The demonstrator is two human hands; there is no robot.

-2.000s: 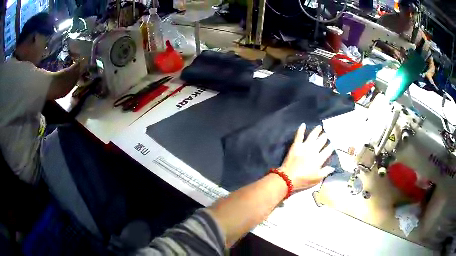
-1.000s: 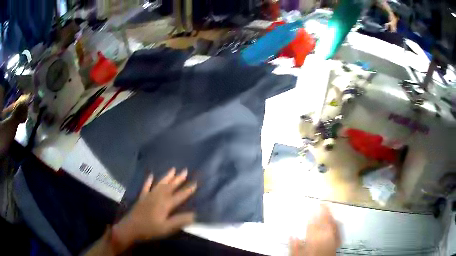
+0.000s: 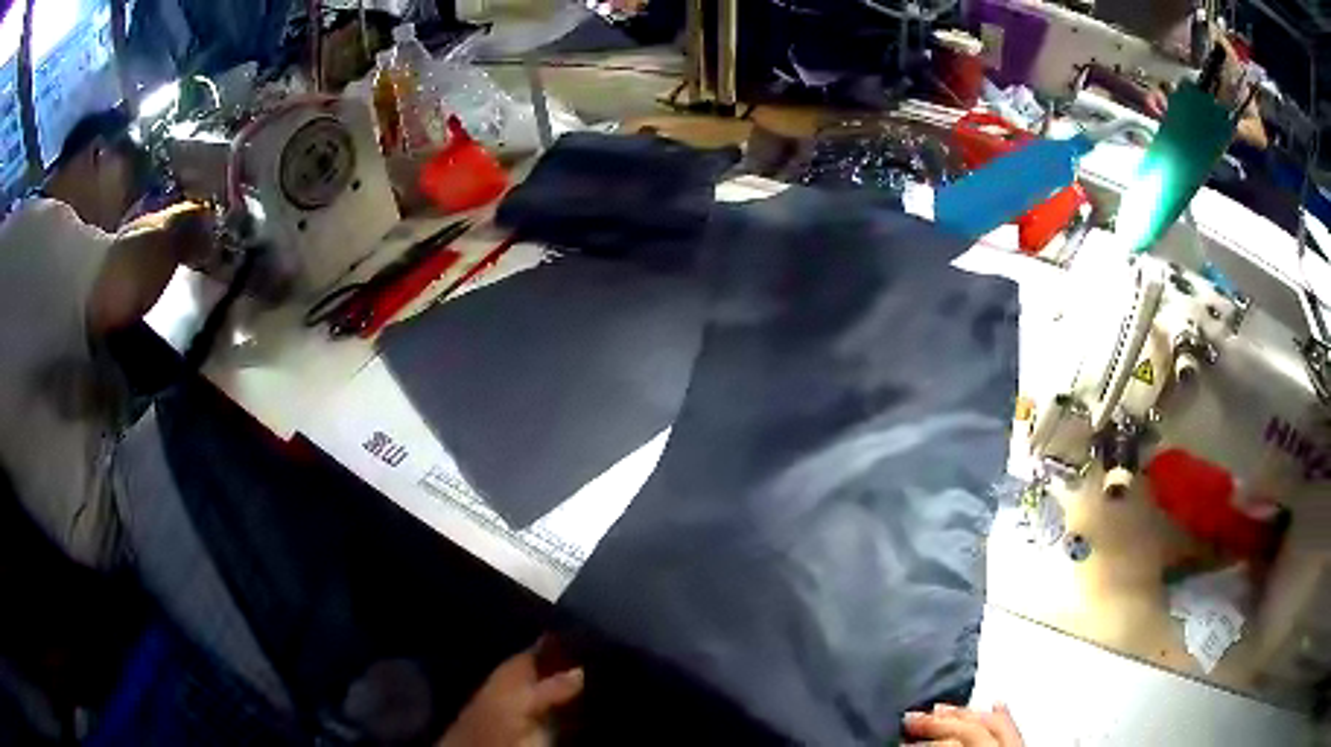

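A large dark grey-blue cloth panel lies creased across the white table, with its near edge over the table's front edge. My left hand is at the bottom centre, with fingers at the panel's near left corner. My right hand is cut off by the bottom edge, with fingertips on the panel's near right corner. A flat dark panel lies partly under it at left. The cream sewing machine head stands at right, its presser foot area just right of the cloth.
A folded dark cloth bundle lies at the back. Scissors and a red bag lie at left. A blue piece lies behind the panel. Another person sits at far left. A red cloth is on the machine.
The top panel has been spread and drawn toward me, over the front edge. My left hand has moved from the cloth's middle to its near corner; my right hand has come to the other corner.
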